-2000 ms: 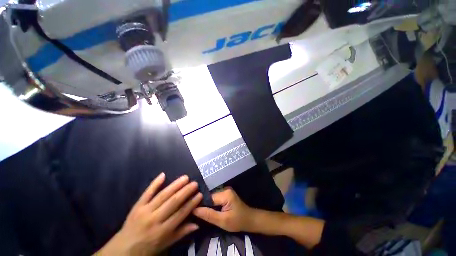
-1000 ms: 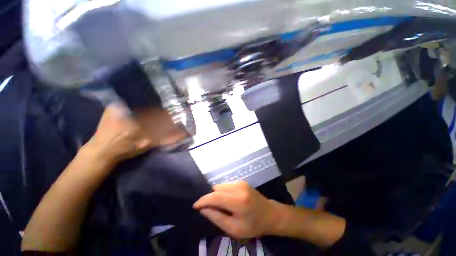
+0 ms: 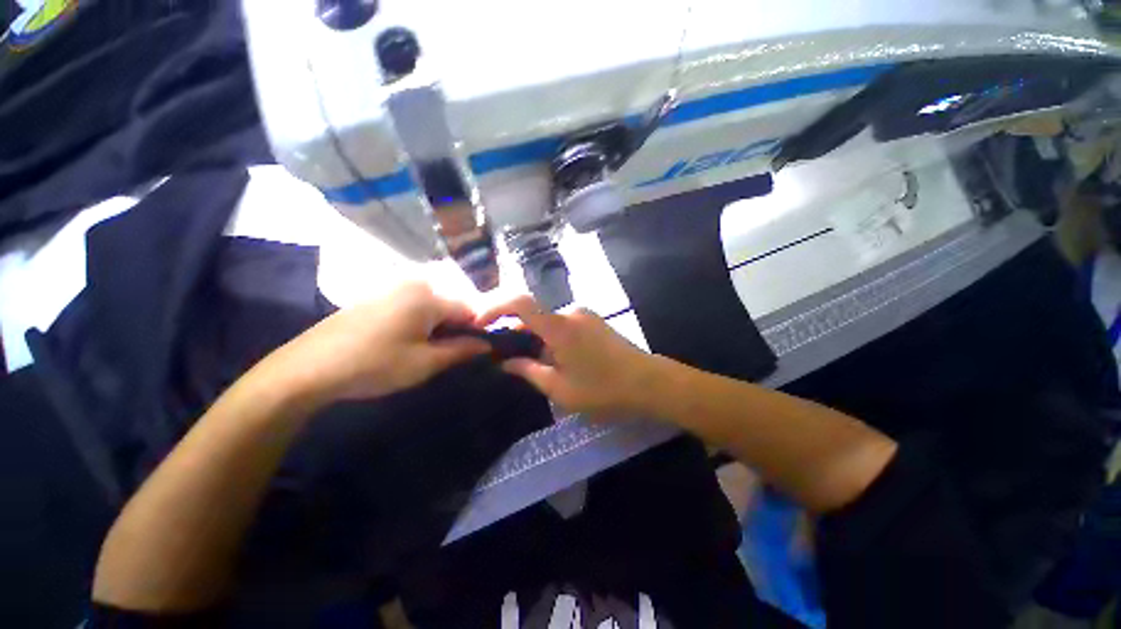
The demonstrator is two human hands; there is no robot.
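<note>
Both bare hands are in front of the sewing machine's needle area. My left hand (image 3: 381,344) pinches the edge of the dark cloth (image 3: 369,455) at its fingertips. My right hand (image 3: 590,363) pinches the same cloth just to the right, the two hands' fingertips close together. The cloth hangs and bunches below and left of the hands. The white sewing machine (image 3: 566,62) with a blue stripe stands above them. The presser foot and needle are not clearly visible behind the fingers and the machine's head.
A small shaped black piece (image 3: 688,277) lies on the bed under the arm. The table-edge ruler (image 3: 861,293) runs along the front. More dark cloth (image 3: 172,270) is piled at the left. Blue material (image 3: 783,559) shows below my right forearm.
My left hand has come right and away from the machine head's left end. My right hand has moved up from the front edge toward the needle area. The cloth edge has risen with them.
</note>
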